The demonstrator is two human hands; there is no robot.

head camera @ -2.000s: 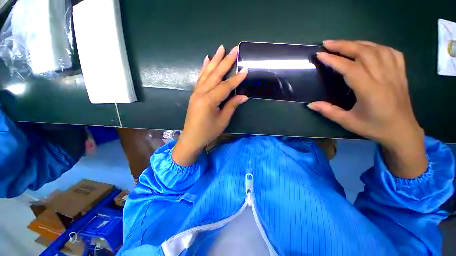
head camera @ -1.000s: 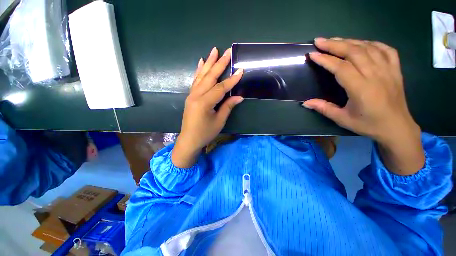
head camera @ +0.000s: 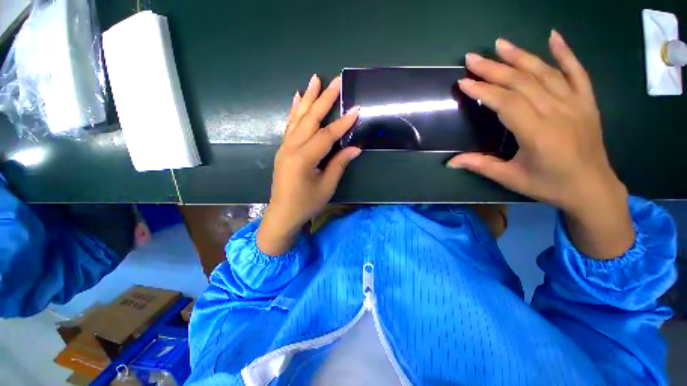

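A glossy black smartphone (head camera: 410, 113) lies screen up and sideways on the dark green mat, with a bright lamp reflection and a curved mark across its glass. My left hand (head camera: 312, 154) grips its left end, fingertips at the left edge and thumb at the lower corner. My right hand (head camera: 538, 128) is at its right end and covers that end, with the thumb at the lower edge, two fingers at the glass and upper edge, and the other fingers spread and raised. Whether a film lies on the glass cannot be told.
A white film stack (head camera: 149, 94) stands at the left, beside a crinkled clear bag of white blocks (head camera: 60, 71). A white pad (head camera: 661, 75) with a small round knob (head camera: 674, 53) is at the far right. Another person's blue sleeve (head camera: 53, 256) and cartons (head camera: 135, 313) are lower left.
The phone and both hands show slightly further left in the view. My right hand's outer fingers have spread and lifted. The knob on the pad shows more fully.
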